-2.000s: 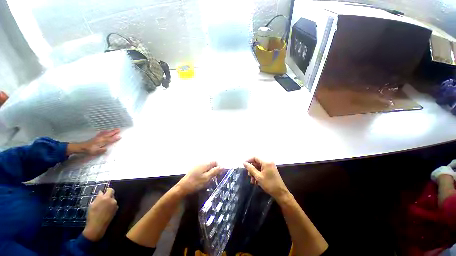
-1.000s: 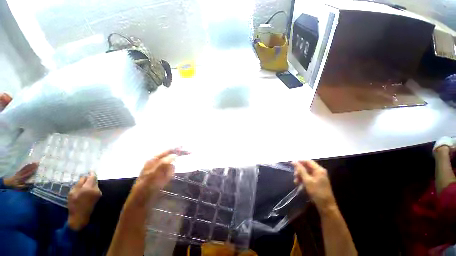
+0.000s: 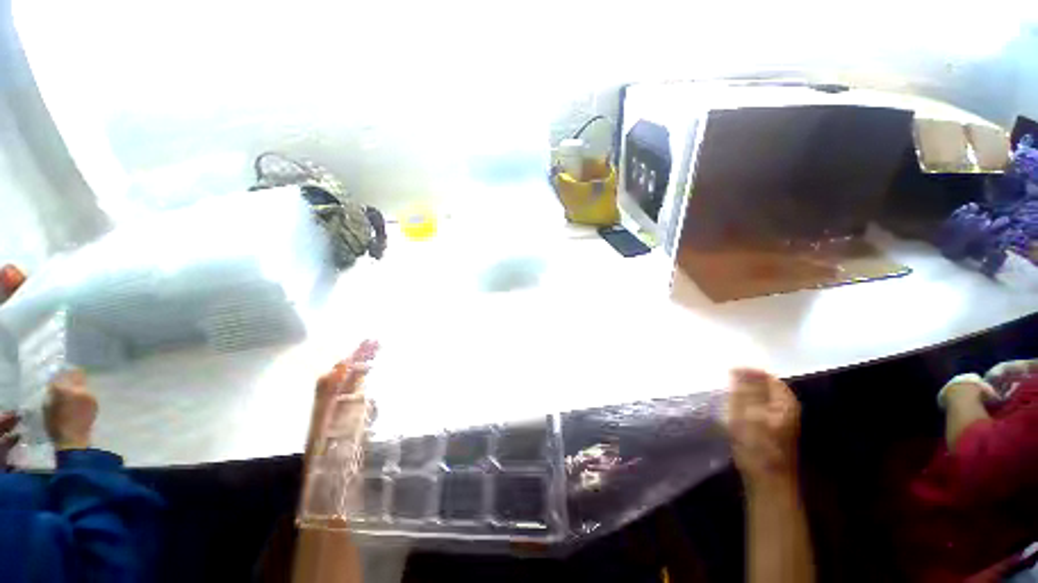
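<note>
A clear compartment tray (image 3: 461,484) with square pockets is held over my lap at the table edge, its far part nearly invisible against the white top. My left hand (image 3: 342,399) is at the tray's left end, slightly blurred, with the tray against its palm and fingers. A thin clear film (image 3: 649,456) stretches from the tray's right side to my right hand. My right hand (image 3: 765,421) is closed on the film's right end and is blurred.
A white table (image 3: 546,353) bears a translucent tray stack (image 3: 171,273) at left, a patterned bag (image 3: 342,222), a yellow ring (image 3: 418,222), a yellow bag (image 3: 588,194), a phone (image 3: 624,240) and a large open carton (image 3: 797,194). Workers in blue and red sit at either side.
The tray turned from nearly edge-on to facing up and moved left. My hands spread apart, with film drawn out rightward. The view tilted up. The blue-clothed worker's tray moved left and was raised.
</note>
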